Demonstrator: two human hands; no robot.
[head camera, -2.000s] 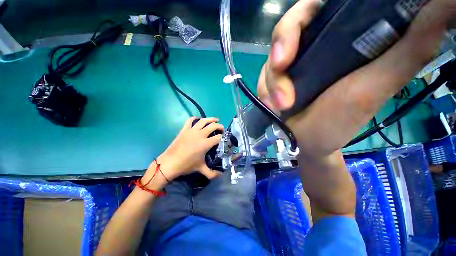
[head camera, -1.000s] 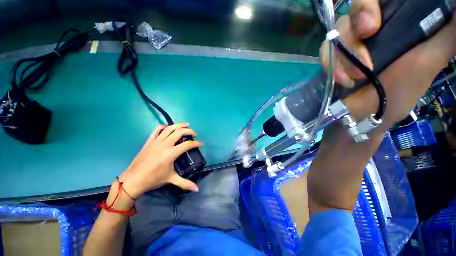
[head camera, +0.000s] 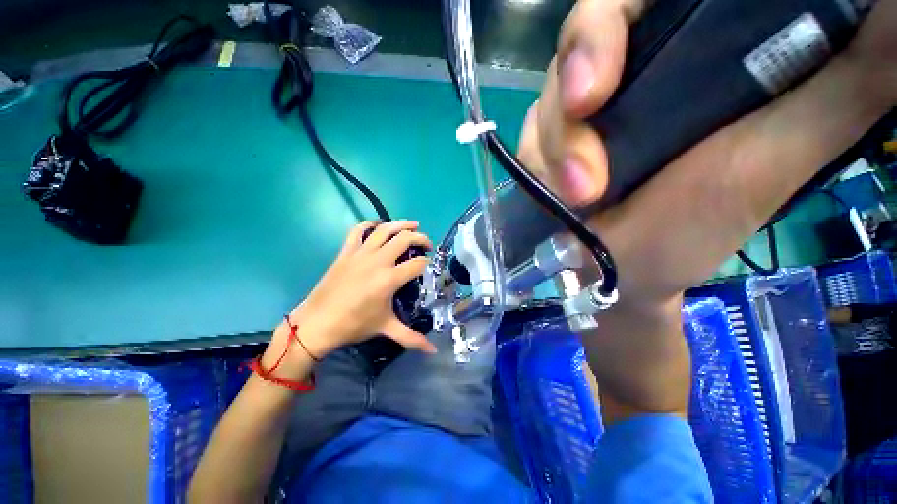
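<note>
My left hand (head camera: 369, 285) holds a black power adapter unit (head camera: 411, 293) at the front edge of the green bench top, partly hidden by my fingers. Its cord (head camera: 334, 165) runs back to a tied bundle. My right hand (head camera: 629, 187) grips the thick black electric screwdriver (head camera: 688, 113), held slantwise. The screwdriver's silver metal nose (head camera: 462, 305) is at the unit's right side; whether it touches cannot be told. A clear feed tube (head camera: 489, 197) runs down to the nose. A second black unit (head camera: 90, 197) lies at left on the bench with wires showing.
Blue crates stand below the bench edge, at left (head camera: 162, 413) and at right (head camera: 551, 394). The left one has a brown cardboard liner (head camera: 89, 448). Clear-wrapped cord ends (head camera: 344, 34) lie by the dark conveyor. A black line (head camera: 762, 258) shows at right.
Since one second ago, the screwdriver has moved left and its nose has come back to the unit in my left hand. The camera view has also shifted. My left hand keeps its hold.
</note>
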